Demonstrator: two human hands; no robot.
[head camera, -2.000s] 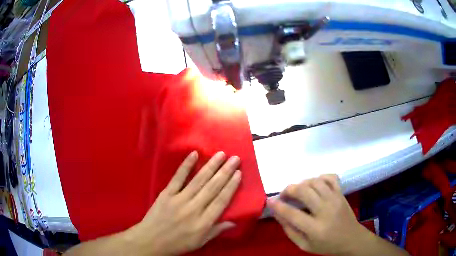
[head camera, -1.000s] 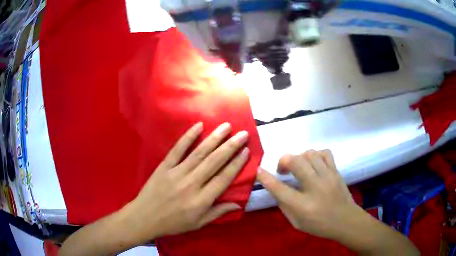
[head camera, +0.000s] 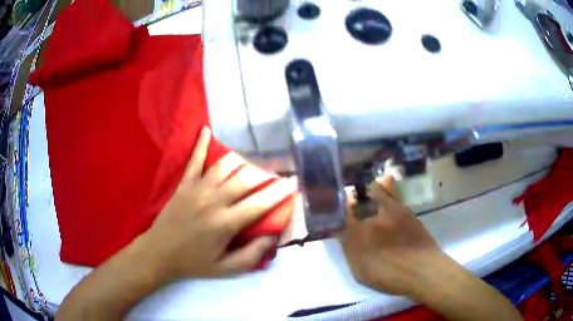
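The large red fabric panel lies on the left of the white table, its far end folded over itself. A smaller red piece lies on it. My left hand is flat on the red cloth with fingers spread, its fingertips close to the sewing head. My right hand is at the needle area, partly hidden behind the head's small metal parts; whether it holds anything cannot be told. The sewing machine head with its shiny guard covers the needle.
A dark phone lies on the machine bed, partly hidden by the head. A ragged red scrap is at the right edge of the table. A blue crate with red pieces stands below right. Printed tape runs along the far left edge.
The view has tipped, showing the top of the machine head. The cloth has moved away from me and its far end has folded. Both hands have moved up to the needle area.
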